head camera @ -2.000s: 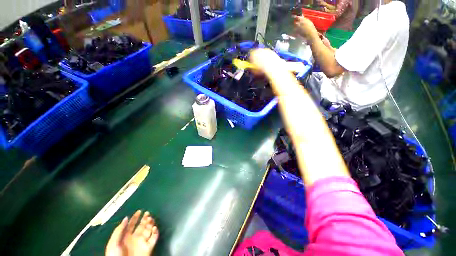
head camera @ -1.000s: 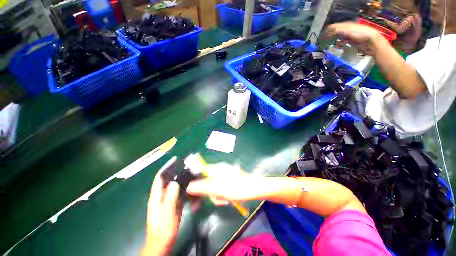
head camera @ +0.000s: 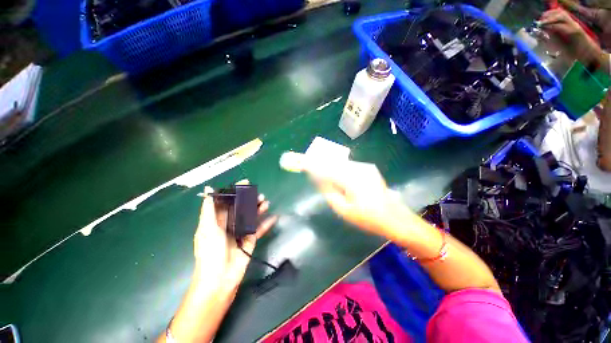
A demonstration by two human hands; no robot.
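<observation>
My left hand (head camera: 224,248) holds a black power adapter (head camera: 246,209), with thin metal pins pointing left. Its black cord runs down to a dark bundle (head camera: 280,273) right of my wrist. My right hand (head camera: 352,194) is overexposed and blurred, away from the adapter. It grips the cleaning brush, whose pale head (head camera: 291,161) shows left of the fingers; the handle is mostly hidden. The brush head is beside the white square pad (head camera: 327,151) on the green bench, partly behind my hand. A white bottle (head camera: 366,100) stands behind the pad.
A blue basket (head camera: 429,127) of black adapters stands behind right of the bottle. More adapters (head camera: 529,234) are heaped at the right. Another blue basket (head camera: 157,37) is at the upper left. White papers (head camera: 20,97) lie far left. Another person's hand (head camera: 559,25) shows upper right.
My right hand first left the far basket and met my left hand at the adapter. Now it has moved away to the pad. The adapter stays in my left hand. The view has shifted.
</observation>
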